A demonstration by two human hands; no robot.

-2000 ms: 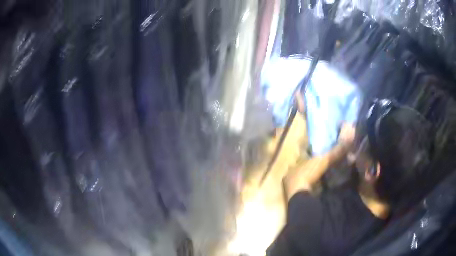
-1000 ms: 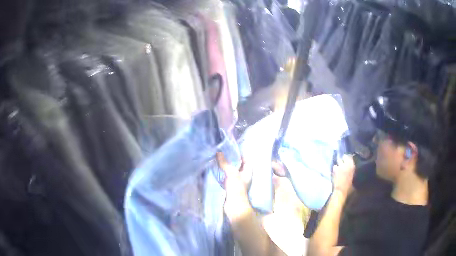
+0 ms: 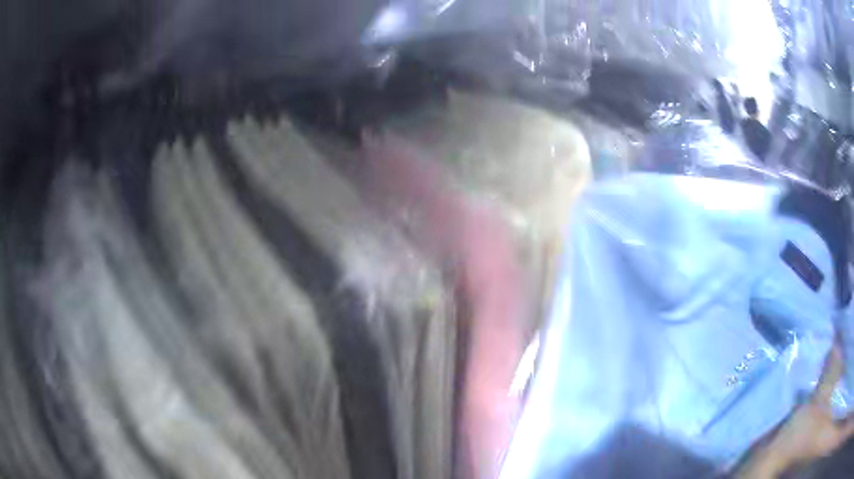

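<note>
A light-blue shirt [image 3: 646, 309] in clear glossy film fills the right side, with its open collar and dark neck label at the far right. A bare hand, most likely my right hand [image 3: 810, 426], is at the lower right corner, partly cut off. It holds the shirt at the lower edge of the collar, with the thumb up against it. Its fingertips are hard to make out. My left hand is not in view. A dark blurred shape lies over the shirt at the bottom edge; I cannot tell what it is.
A row of beige-grey garments [image 3: 253, 253] hangs close together from the left to the middle. A pink garment [image 3: 492, 318] and a cream garment [image 3: 524, 154] hang beside the shirt. Dark garments in shiny film are behind, at the top right. Much is blurred.
The view has swung onto the hanging row. The light-blue shirt now appears larger and farther right, with the hand at its collar. The other person at the right is out of view.
</note>
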